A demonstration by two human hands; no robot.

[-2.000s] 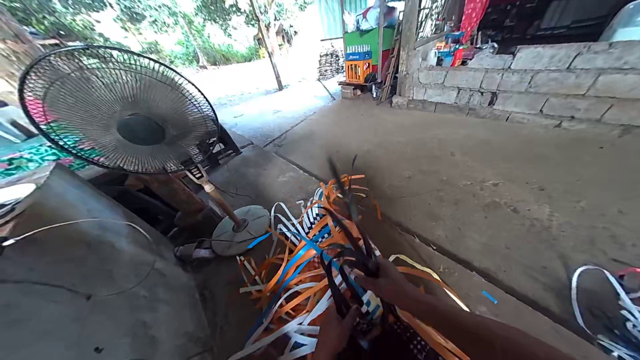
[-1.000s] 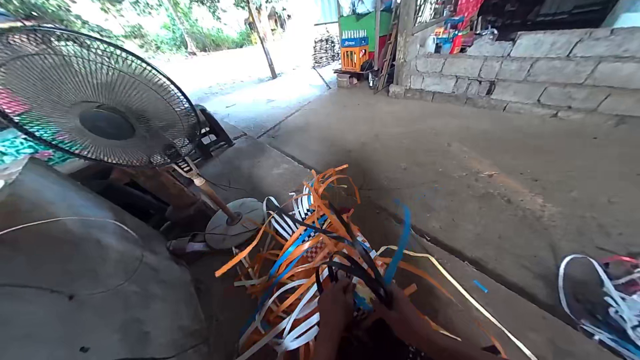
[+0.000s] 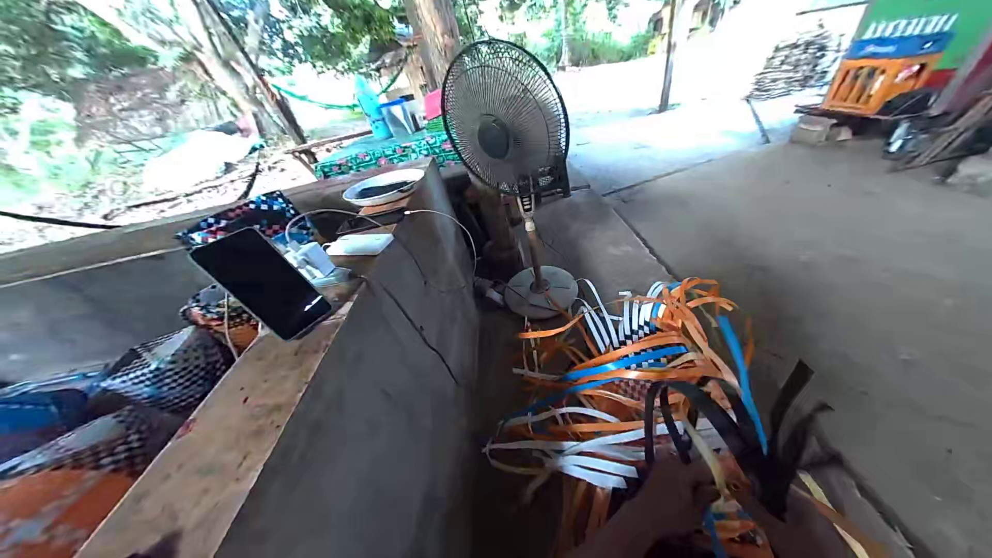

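A partly woven piece of plastic strapping (image 3: 639,329) lies low in the head view, with loose orange, white, blue and black strips fanning out around it. My left hand (image 3: 670,492) is at the bottom, among the strips, closed on black and pale strips. Close on its right, my right hand (image 3: 763,515) is blurred and partly hidden behind black strips (image 3: 783,449); its fingers cannot be made out clearly. A checkered black-and-white woven part shows between the white and orange strips.
A pedestal fan (image 3: 504,124) stands beyond the strips. On the left, a low concrete wall (image 3: 372,372) bears a phone (image 3: 260,283), white chargers (image 3: 314,260) and a plate (image 3: 384,186). Checkered woven bags (image 3: 167,368) lie behind it. An orange crate (image 3: 880,84) stands at the far right.
The view has swung left, bringing the phone, plate and woven bags into sight. My hands remain among the strips.
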